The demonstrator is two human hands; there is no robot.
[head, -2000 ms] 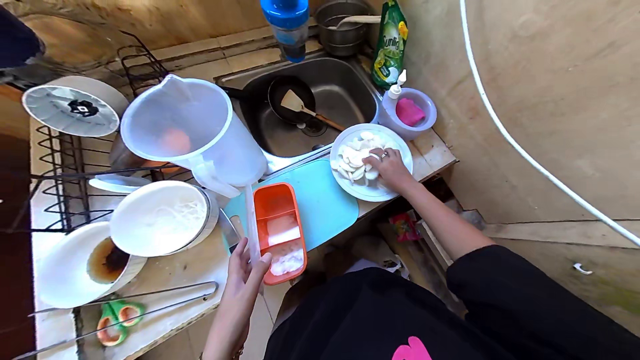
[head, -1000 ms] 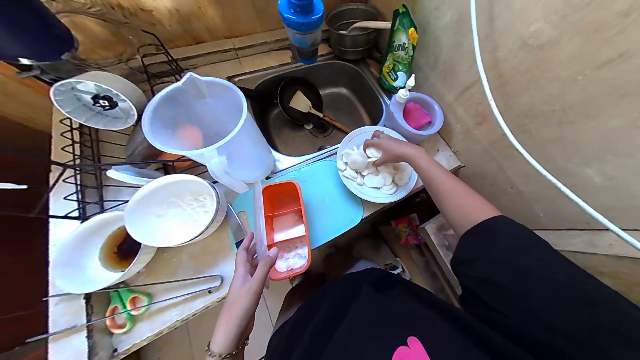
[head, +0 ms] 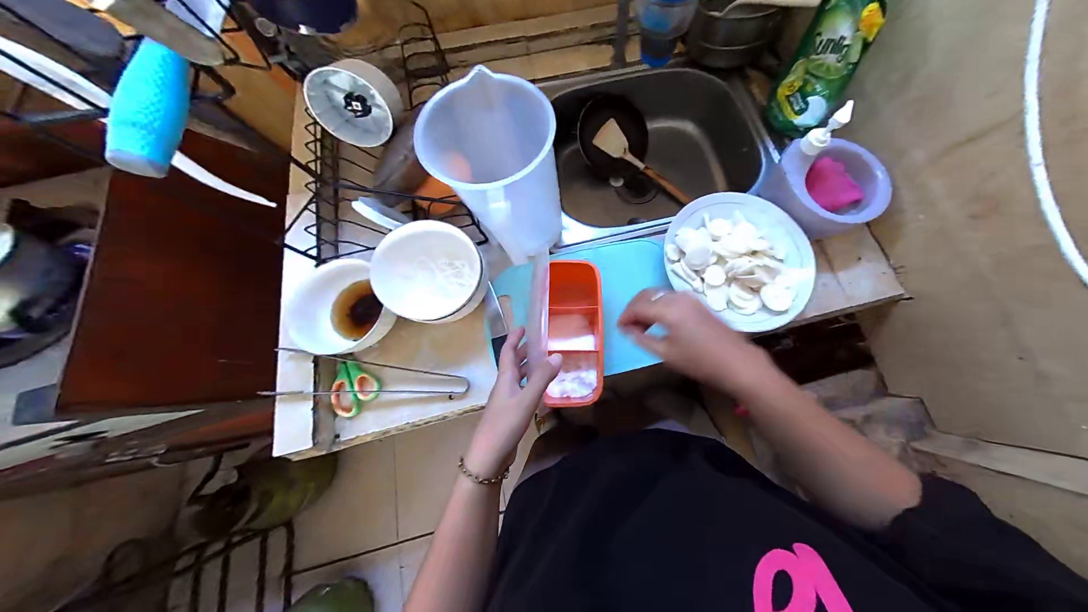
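Note:
My left hand [head: 520,378] grips the raised clear lid [head: 537,314] of an orange divided container [head: 599,336], whose lower compartments hold white, powdery or granular contents. The container rests on a light blue cutting board [head: 633,263], with a knife [head: 498,310] lying partly hidden to its left. My right hand [head: 680,331] is over the board's right part, blurred, fingers curled; whether something small is in it cannot be told. Just beyond it, a white plate [head: 803,293] holds many white slices [head: 735,259].
Behind the board stand a tall plastic pitcher [head: 484,127] and the sink [head: 697,144] with a pan and spatula. Left are a bowl of dark liquid [head: 293,314], a white bowl [head: 425,272], green-orange scissors [head: 353,387], tongs [head: 425,393] and a wire rack [head: 327,187]. A lilac tub [head: 880,200] is at right.
My right hand has moved left, from the slices on the plate to above the blue board. My left hand stays at the container's lid. The view has shifted toward the left.

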